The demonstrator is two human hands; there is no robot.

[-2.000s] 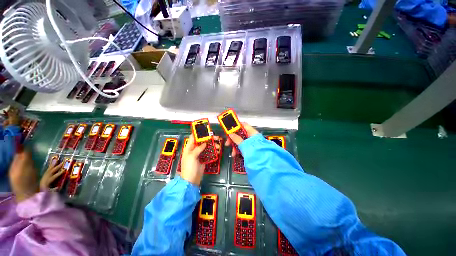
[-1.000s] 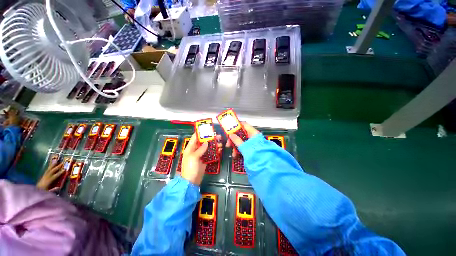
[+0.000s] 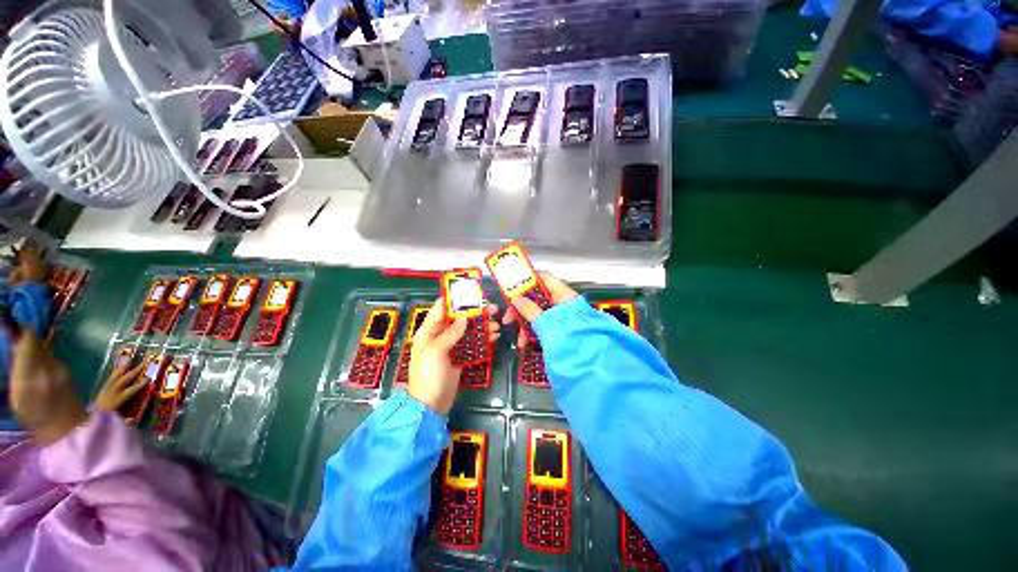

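My left hand (image 3: 433, 363) holds a red mobile phone (image 3: 463, 293) with an orange-yellow frame and a white lit screen. My right hand (image 3: 544, 302) holds a second such phone (image 3: 512, 270), tilted, its screen also lit white. Both are held up above the clear working tray (image 3: 505, 411), heads close to each other. In that tray lie several red phones, face up with dark screens, such as one (image 3: 372, 349) at the left and one (image 3: 547, 492) in the front row. My hands and sleeves partly hide the phones in the back row.
A cloudy tray (image 3: 447, 207) with several dark phones lies beyond. A white fan (image 3: 95, 106) stands upper left. At left, a person in a pink sleeve (image 3: 134, 492) touches phones in another tray (image 3: 240, 413). Slanted metal supports (image 3: 949, 229) rise at right.
Both held phones' screens have gone from black to white. My left hand's phone has shifted slightly to the right. The neighbour's arm at the left has moved.
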